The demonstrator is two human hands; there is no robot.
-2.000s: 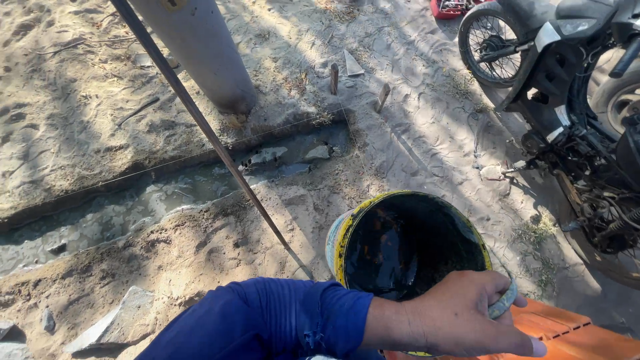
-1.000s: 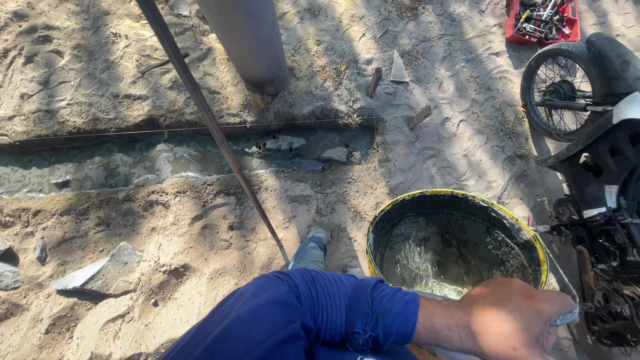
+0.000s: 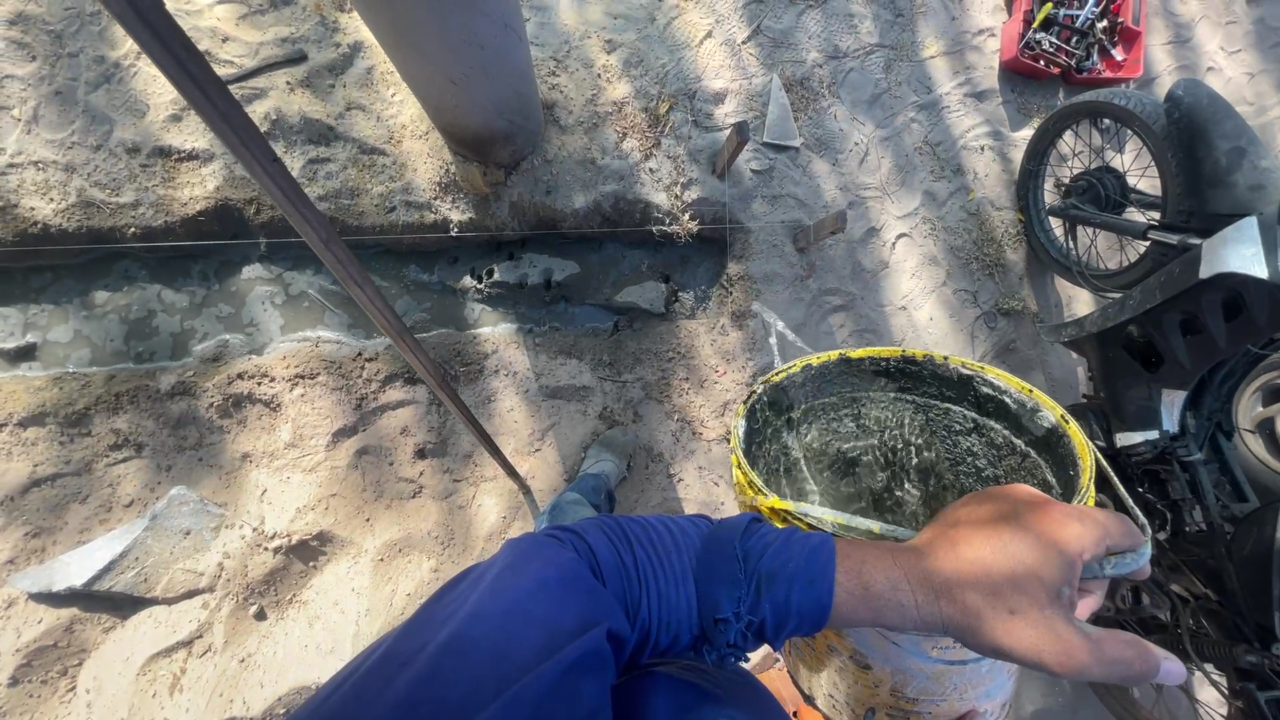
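Observation:
My left hand (image 3: 1030,580), at the end of a blue sleeve, is closed around the wire handle's grip on a yellow-rimmed bucket (image 3: 900,670) at lower right. Its thumb sticks out. Wet grey material and a pale, rippled sheen show inside the bucket, whose outside is smeared and stained. My right hand cannot be made out. Left of the bucket, a shoe (image 3: 608,455) and part of a jeans leg show on the sand. A shallow trench (image 3: 400,290) at upper left holds grey wet mix and a few stones, with a taut string (image 3: 400,238) over it.
A dark metal bar (image 3: 320,235) slants across the left. A round post (image 3: 460,80) stands behind the trench, near wooden stakes (image 3: 820,230). At right are a partly dismantled motorcycle (image 3: 1190,320) and a red toolbox (image 3: 1120,60). A stone slab (image 3: 140,550) lies lower left.
The view has shifted. My left hand stays on the handle. The bucket's mouth looked dark two seconds ago; wet grey material and a bright sheen show in it now.

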